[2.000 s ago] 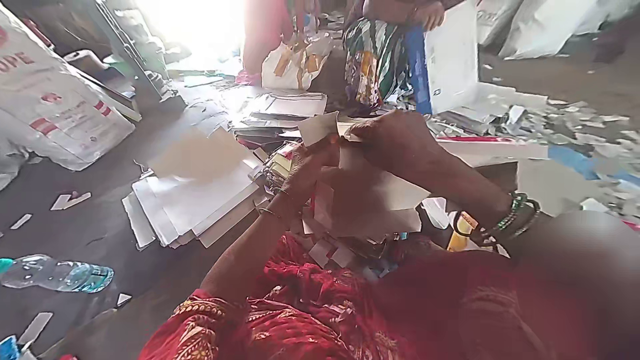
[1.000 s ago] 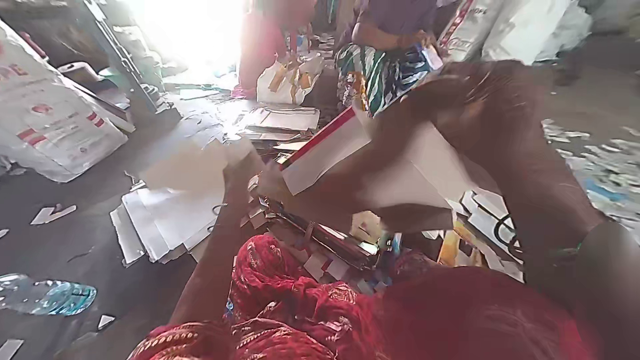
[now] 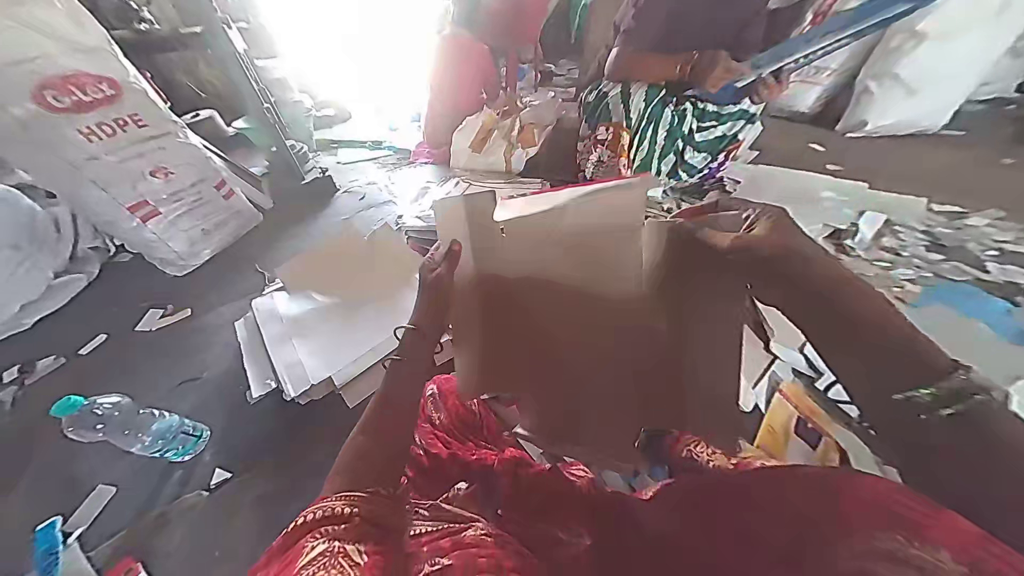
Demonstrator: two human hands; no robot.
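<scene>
A large creased sheet of cardboard (image 3: pixel 560 320), unfolded with its plain brown side facing me, spans the space between my hands above my lap. Its lower half lies in shadow. My left hand (image 3: pixel 438 268) grips the left edge, thumb on the near face. At the upper right edge, my right hand (image 3: pixel 740 232) is closed on the sheet, its fingers partly hidden. Left of my left forearm, a stack of flat white and brown card sheets (image 3: pixel 336 328) lies on the floor. A yellow printed carton piece (image 3: pixel 788 424) rests among scraps below my right forearm.
A plastic bottle (image 3: pixel 136 428) lies on the floor at left, near card scraps. Large woven sacks (image 3: pixel 136 144) stand at upper left. Another person (image 3: pixel 680 88) sits opposite, holding a long blue piece (image 3: pixel 832 48). Paper scraps (image 3: pixel 952 240) cover the floor at right.
The small card piece in my hands two seconds ago is no longer seen there. A large sheet, partly behind my right arm one second ago, is now spread between both hands. The person opposite holds a blue piece up.
</scene>
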